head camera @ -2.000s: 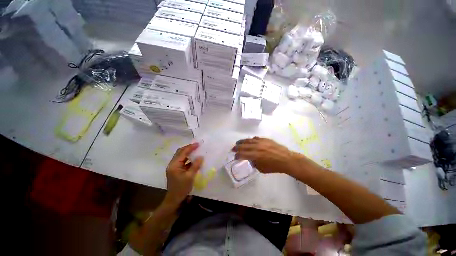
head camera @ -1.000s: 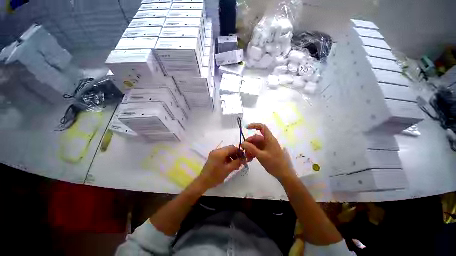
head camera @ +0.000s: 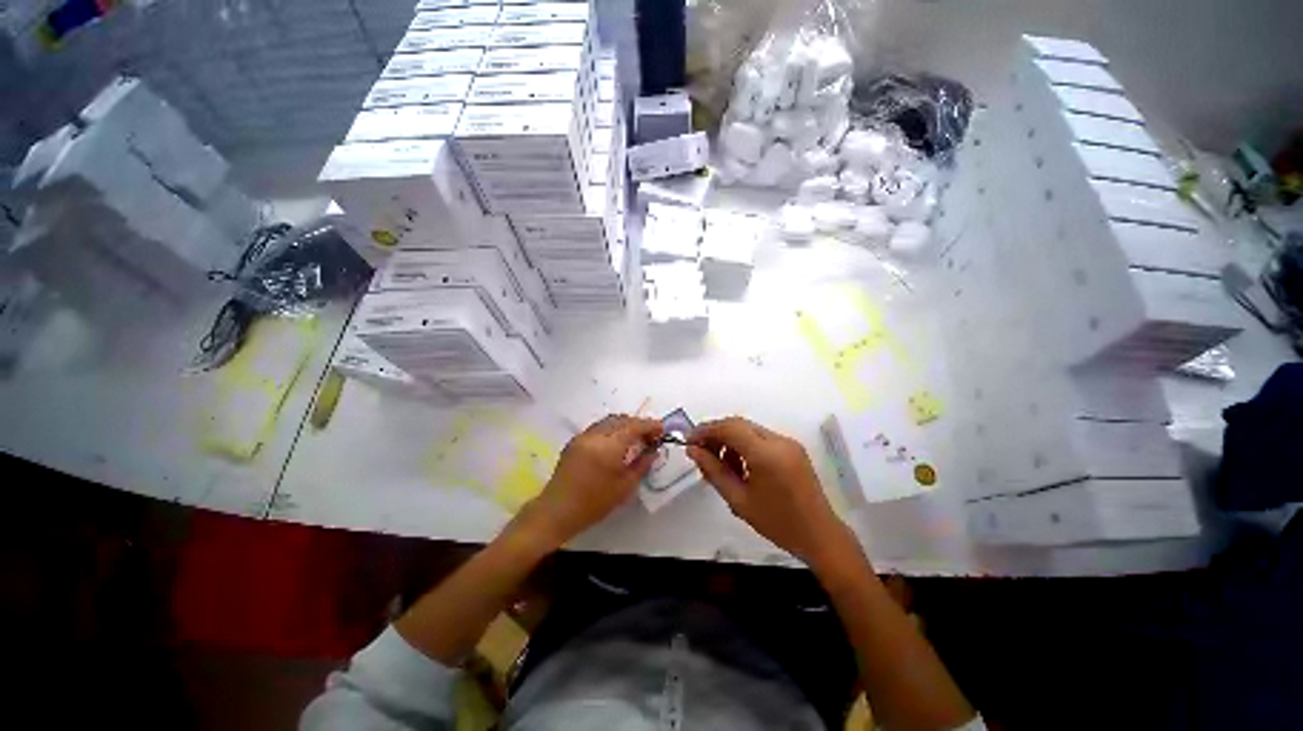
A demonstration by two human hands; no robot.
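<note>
My left hand (head camera: 607, 464) and my right hand (head camera: 747, 464) meet near the table's front edge. Their fingertips pinch a thin black strap (head camera: 675, 440) between them. A small white open box base (head camera: 669, 480) lies just below the fingertips, partly hidden by my hands. A small greyish piece stands up behind the strap; I cannot tell what it is. A white box lid or closed box (head camera: 883, 460) with a round gold dot lies to the right of my right hand.
Tall retail box stacks (head camera: 522, 157) stand left of centre. A box wall (head camera: 1143, 243) stands at right. Wrapped white units (head camera: 857, 200), a clear bag (head camera: 786, 100) and black straps (head camera: 915, 114) lie at the back. Yellow outlines (head camera: 857, 343) mark the tabletop (head camera: 743, 374). A dark sleeve (head camera: 1265, 436) shows far right.
My hands have come down and level around the strap, which stood upright between the fingers before. The white base shows more clearly beneath them. A dark sleeve has appeared at the far right.
</note>
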